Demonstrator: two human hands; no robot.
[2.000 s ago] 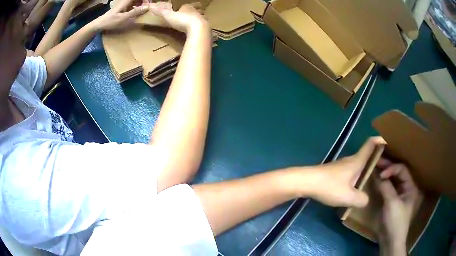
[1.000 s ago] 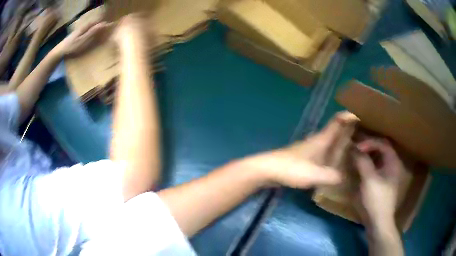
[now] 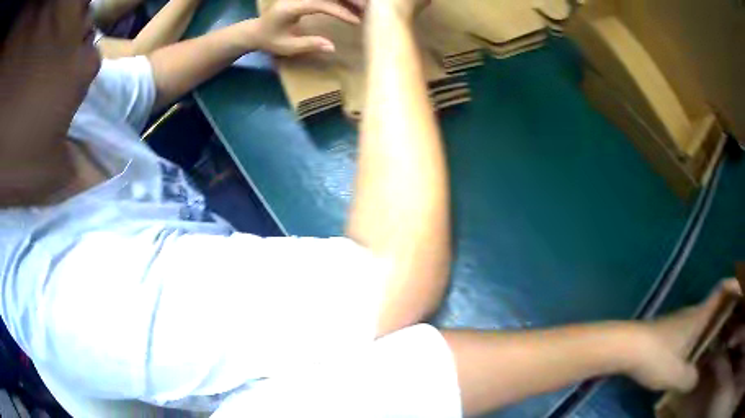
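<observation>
The box being folded [image 3: 676, 403] is at the lower right edge, mostly cut off by the frame. Its end wall stands up as a narrow double edge. My left hand [image 3: 671, 349] grips this wall, thumb on the near side and fingers at its top. My right hand [image 3: 724, 382] shows only in part inside the box, blurred and cut off by the right edge, so its hold cannot be told. The box's lid is out of the picture.
A person in a white shirt [image 3: 204, 310] sits close at left, hands over a stack of blanks [image 3: 314, 86]. More layered blanks [image 3: 510, 28] lie beyond. Finished boxes [image 3: 641, 82] stand at upper right. A gap between tabletops [image 3: 682, 253] runs beside my left wrist.
The view has swung left, so everything sits further right and the box is largely cut off. My left hand still holds the end wall. The neighbour's hands have moved slightly over the blanks.
</observation>
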